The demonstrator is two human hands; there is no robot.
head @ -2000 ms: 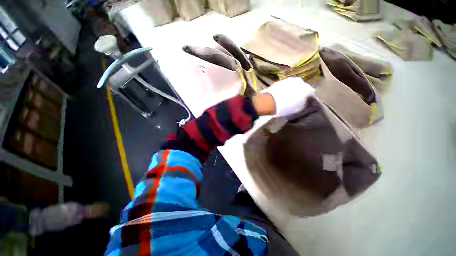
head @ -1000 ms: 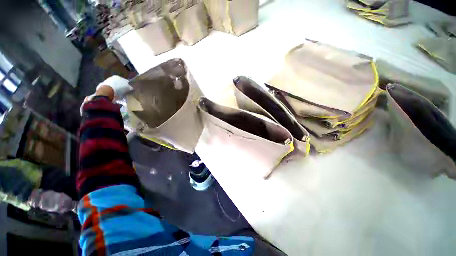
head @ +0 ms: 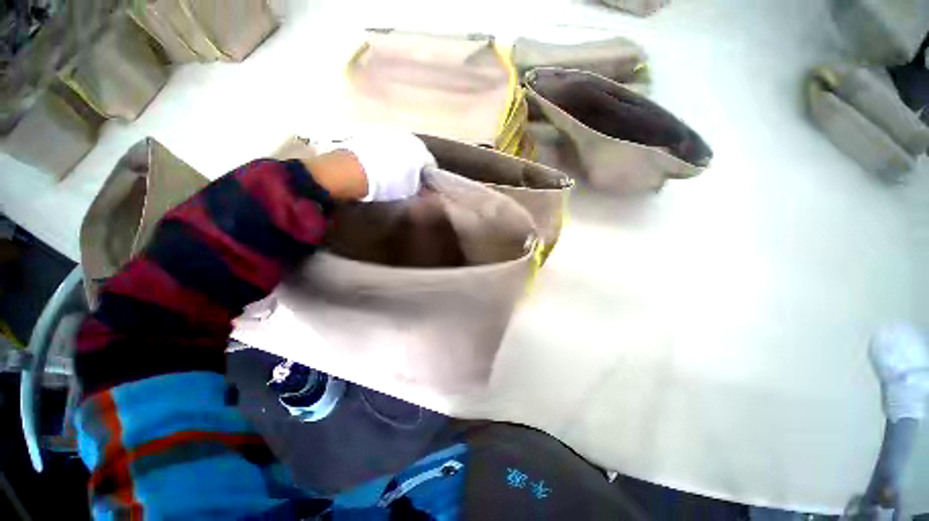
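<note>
My left hand (head: 392,168), in a white glove, grips the far rim of an open beige bag body (head: 407,315) at the table's near edge. The bag's dark mouth faces up, and a yellow edge shows at its right corner. Another open bag body (head: 489,163) stands just behind it, partly hidden. A steamer head wrapped in white cloth (head: 902,356), with a grey-blue handle, is at the far right, apart from the bags. My right hand is not visible; the handle's lower end is blurred at the picture's bottom.
A stack of flat bag bodies (head: 438,87) lies behind on the white table (head: 662,377). An open bag (head: 611,132) lies right of it. Another stands at the left edge (head: 122,219), partly behind my sleeve. More bags stand upper left and lie upper right. A pale curved stand is lower left.
My left hand has let go of the bag now standing at the left table edge and taken hold of another bag's rim. The view has shifted, and the steamer head now shows at right.
</note>
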